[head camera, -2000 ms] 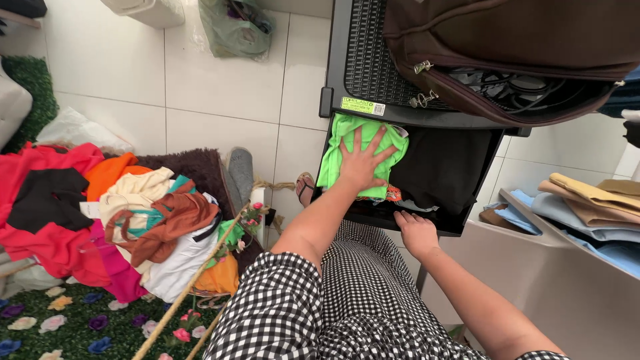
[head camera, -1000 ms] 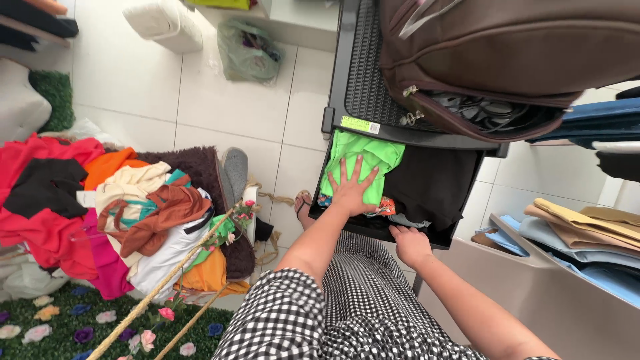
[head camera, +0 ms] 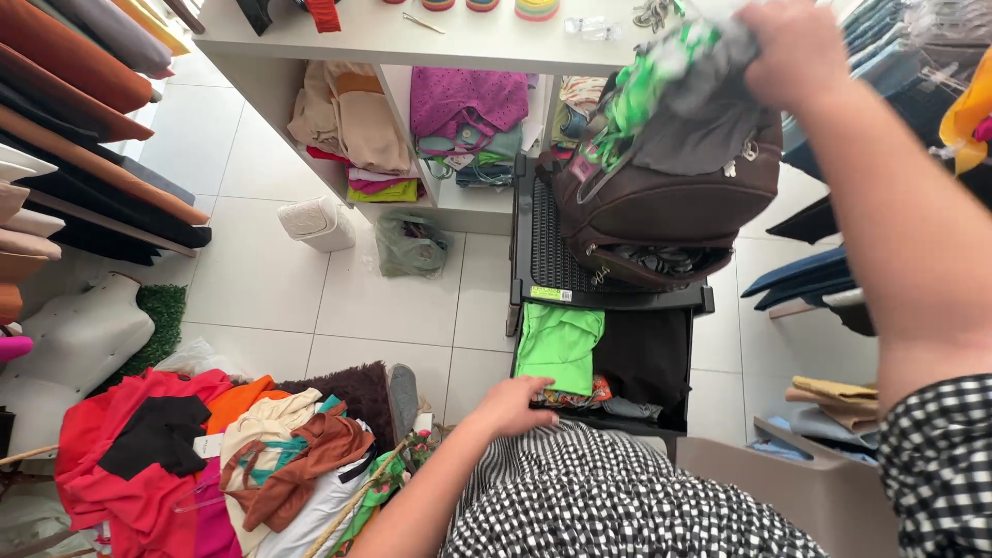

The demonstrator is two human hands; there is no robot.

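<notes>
My right hand (head camera: 794, 54) is raised at the top right, closed on a bunched grey cloth (head camera: 690, 128); a blurred green patterned cloth (head camera: 651, 77) hangs beside it, over a brown backpack (head camera: 666, 198). My left hand (head camera: 515, 407) rests at the front left edge of a pulled-out black drawer (head camera: 678, 372), with nothing seen in its grasp. A folded bright green garment (head camera: 562, 349) lies in the drawer's left part, above an orange patterned cloth (head camera: 585, 394) and a grey cloth (head camera: 632, 408). Black fabric or lining fills the drawer's right part.
A heap of clothes (head camera: 155, 465) lies at the lower left beside a white mannequin torso (head camera: 93, 333). Across the back stands a white shelf unit (head camera: 465, 50) holding folded garments. A white bin (head camera: 318, 225) and a plastic bag (head camera: 411, 244) sit on the tiles. Hanging clothes line both sides.
My right hand has left the drawer's front edge and is up over the backpack with grey cloth. My left hand has moved off the green garment to the drawer's edge. The view has shifted to show the shelf.
</notes>
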